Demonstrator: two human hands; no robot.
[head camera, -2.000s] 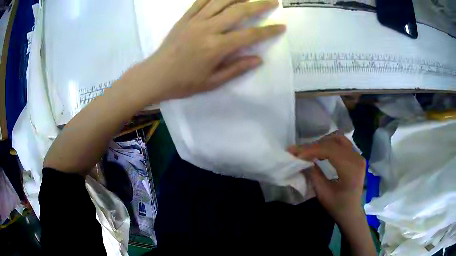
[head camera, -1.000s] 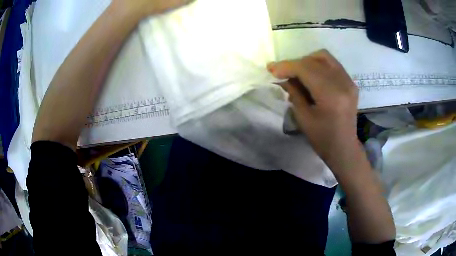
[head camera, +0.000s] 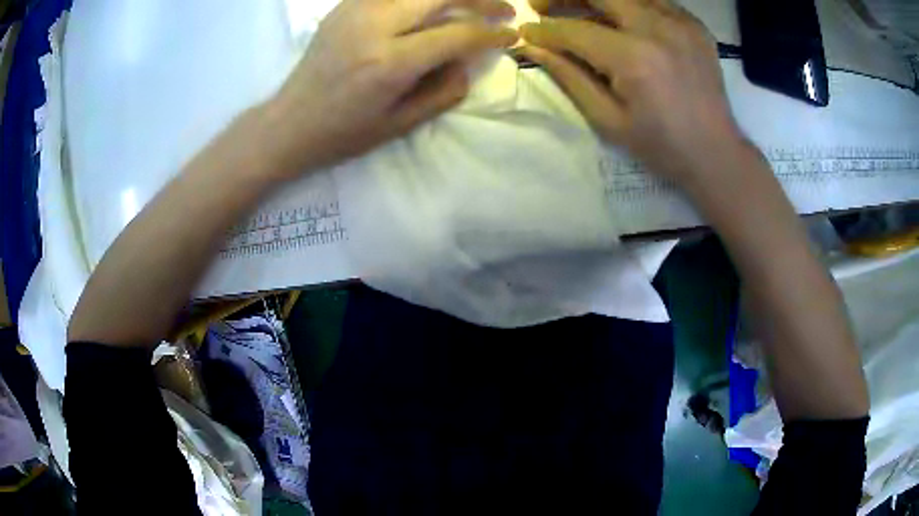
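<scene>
A soft white cloth piece lies over the front edge of the white table and hangs towards my dark-clothed lap. My left hand and my right hand meet at its upper end, under yellowish light near the top of the picture. The fingertips of both hands pinch the cloth there and nearly touch each other. The needle area is not visible; the hands and the picture's edge hide it.
A black flat phone lies on the machine bed at upper right. A printed ruler runs along the table's front edge. White cloth heaps are at right, with more cloth at the left edge. A patterned bag is below the table.
My right hand has moved up from the cloth's lower right part to its top. My left hand has come back into fuller view beside it. The cloth is now bunched between them.
</scene>
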